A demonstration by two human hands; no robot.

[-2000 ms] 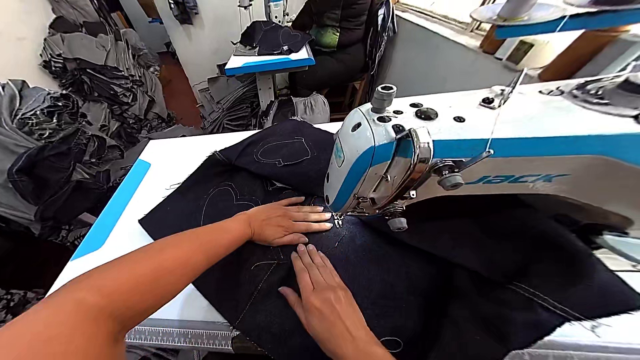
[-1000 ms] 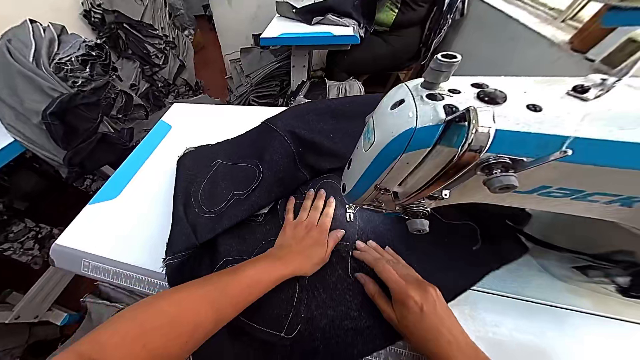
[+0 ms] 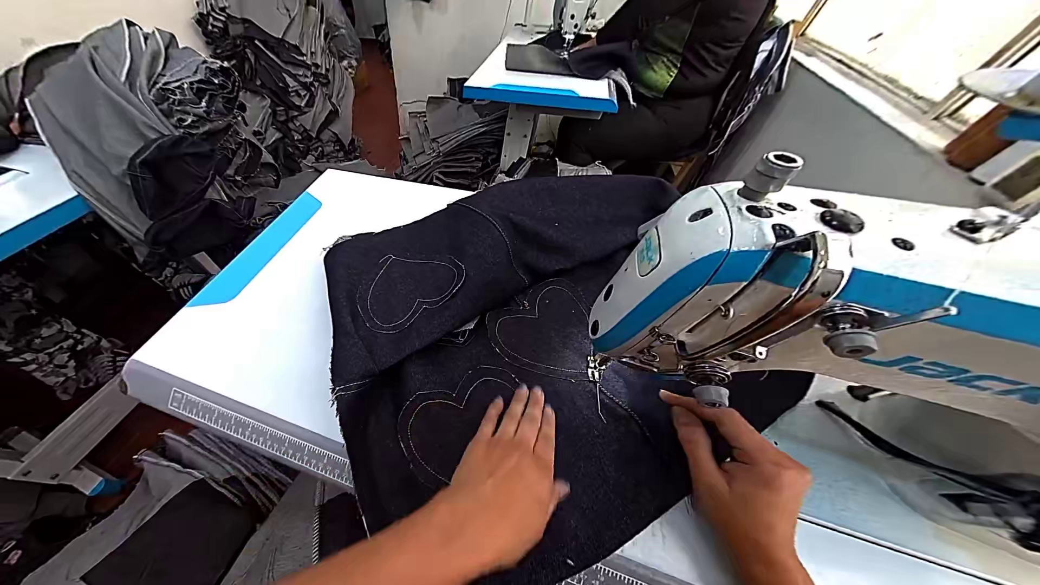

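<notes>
A dark denim piece [image 3: 455,341] with stitched heart outlines lies under the presser foot [image 3: 595,368] of a white and blue Jack sewing machine [image 3: 715,268]. My left hand [image 3: 512,471] rests flat on the denim, fingers slightly apart, below and left of the foot, beside a stitched heart [image 3: 455,406]. To the right of the foot, my right hand [image 3: 735,463] pinches the denim's edge between thumb and fingers, just under the machine head's lower knob. A line of stitching runs from the foot down toward the right. The needle tip is too small to make out.
The white table [image 3: 268,349] has a blue strip and a ruler edge [image 3: 260,435]. Gray fabric heaps [image 3: 122,106] lie at the left. Behind, a seated person [image 3: 682,73] works at another sewing machine [image 3: 573,20]. A black cable [image 3: 894,455] lies beneath the machine arm.
My right hand has moved from lying flat on the denim to pinching its edge, farther right of the foot. The denim has turned under the foot. The left hand has shifted down from the foot.
</notes>
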